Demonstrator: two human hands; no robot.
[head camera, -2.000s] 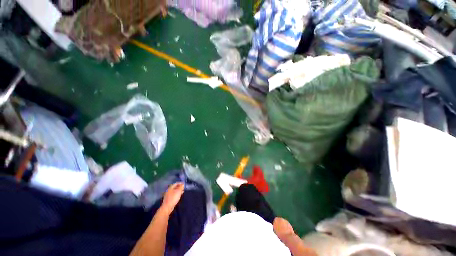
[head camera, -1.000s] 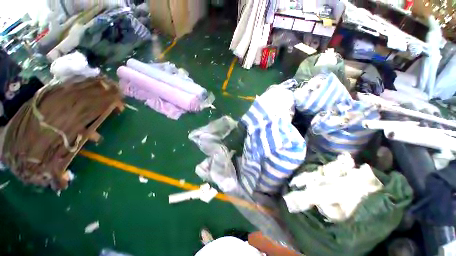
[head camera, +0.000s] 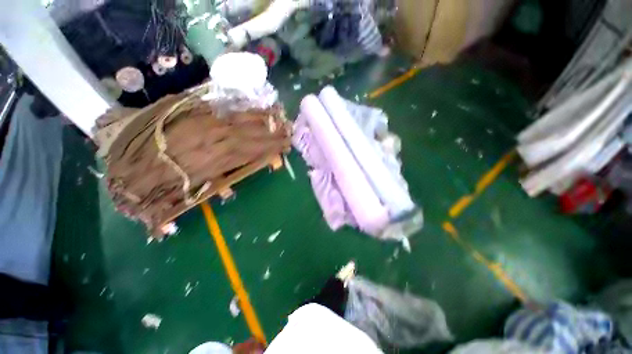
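Observation:
Neither of my hands can be made out. A small blurred brown patch at the bottom edge, left of my white clothing (head camera: 322, 333), is too unclear to name. Nearest in front of me, a pink fabric roll (head camera: 344, 169) and a pale grey-blue roll (head camera: 367, 155) lie side by side on the green floor (head camera: 277, 276). Loose pink cloth spreads beside the pink roll, and clear wrapping lies at the rolls' near end. Crumpled clear plastic wrapping (head camera: 395, 314) lies closer, beside my dark trouser leg.
A stack of brown sheets (head camera: 201, 152) lies on a pallet at left, with a white bundle (head camera: 239, 72) at its far corner. White rolls (head camera: 578, 131) and a red object (head camera: 585, 193) are at right. A blue-white striped sack (head camera: 554, 328) is at bottom right.
My view has swung from the floor and sacks to the left and forward. The rolls and brown stack now lie more centrally, and the striped sacks have slid to the bottom right. My hands, visible two seconds ago, have left view.

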